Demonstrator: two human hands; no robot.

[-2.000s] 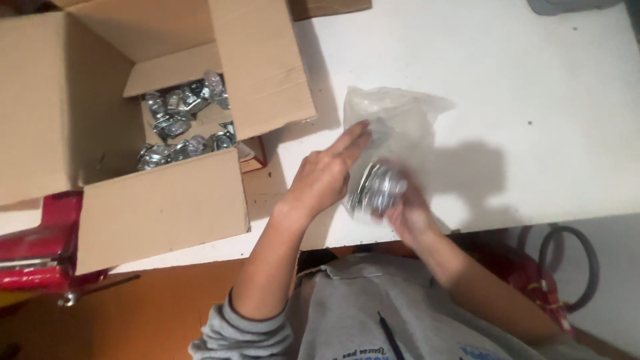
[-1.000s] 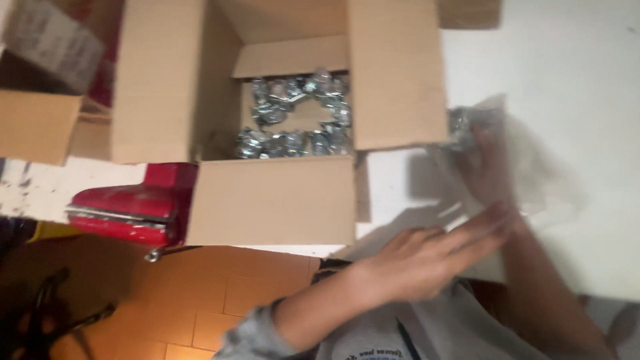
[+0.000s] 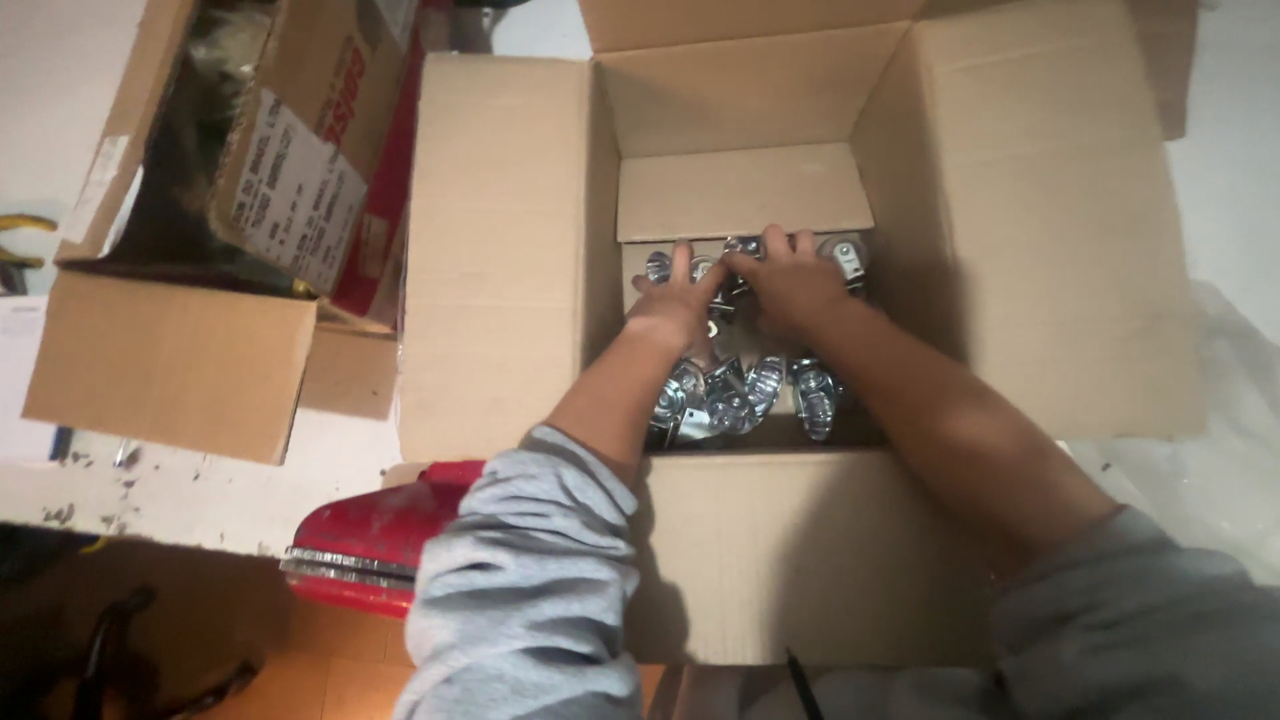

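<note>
Both hands reach down into an open cardboard box (image 3: 500,250) with its flaps folded out. Inside lie several clear-wheeled casters with shiny metal brackets (image 3: 730,395), some near the front wall, others along the back. My left hand (image 3: 678,300) touches the casters at the back left, fingers spread. Beside it, my right hand (image 3: 790,285) rests over more of them, just left of a caster (image 3: 846,258) in the back right corner. Its fingertips are on metal and clear plastic. Whether either hand grips a caster is hidden by the fingers.
At the left stands another open cardboard box (image 3: 165,350) bearing writing. A red metal bench vise (image 3: 380,540) sits at the table's front edge. Yellow-handled pliers (image 3: 25,240) lie at the far left. Clear plastic film (image 3: 1170,500) is on the white table at the right.
The hands have moved from the plastic bag on the table, right of the box, into the box among the casters. Two seconds ago my right hand held shiny items by the bag. The view has shifted left.
</note>
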